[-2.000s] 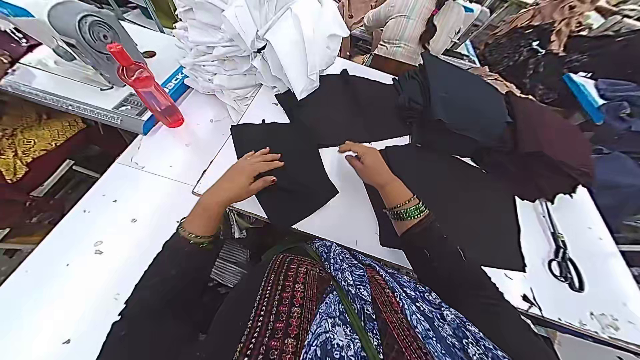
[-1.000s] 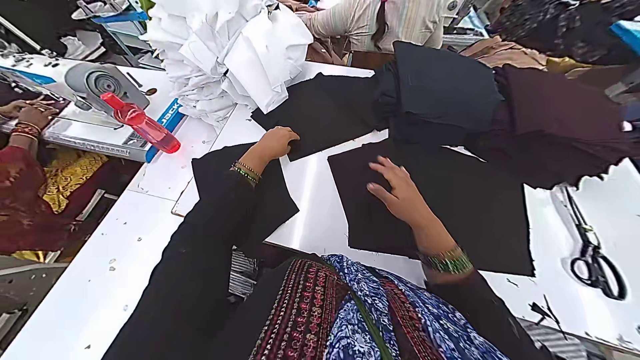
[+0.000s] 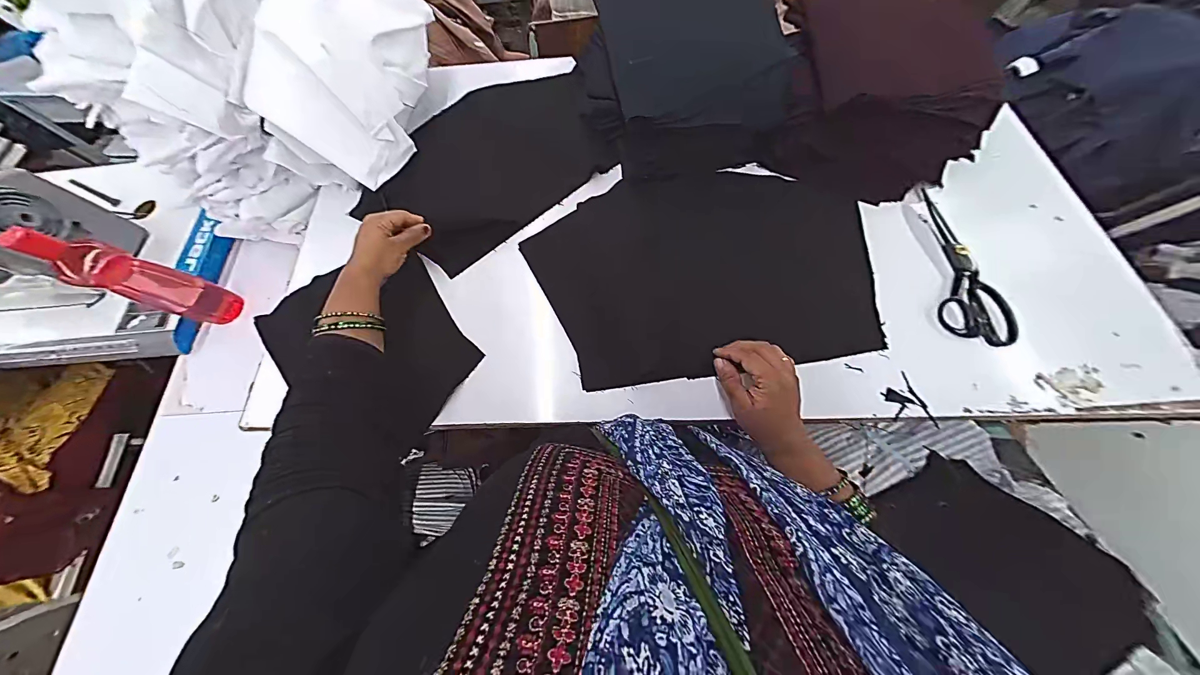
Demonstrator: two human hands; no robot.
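My left hand [image 3: 386,246] is at the lower left corner of the upper black fabric piece [image 3: 506,159], its thumb and fingertips together; whether cloth is pinched between them I cannot tell. Under that wrist lies a smaller black fabric piece [image 3: 427,347]. My right hand [image 3: 761,384] has its thumb and fingers at the near edge of a large black fabric piece [image 3: 712,272], seemingly pinching it. Beyond the large piece are folded dark blue-grey fabric [image 3: 703,66] and maroon fabric [image 3: 905,56]. Black-handled scissors [image 3: 970,281] lie to the right on the white table [image 3: 1106,309].
A heap of white fabric pieces [image 3: 328,84] stands at the upper left. Left of it are a red plastic bottle [image 3: 141,281] and part of a sewing machine [image 3: 37,206]. Black scraps [image 3: 907,398] lie near the front edge. Another black piece [image 3: 1012,562] hangs low at the right.
My left hand has gone from the smaller black piece to the upper piece's corner. My right hand has moved from above the large piece to its near edge. The view has shifted closer.
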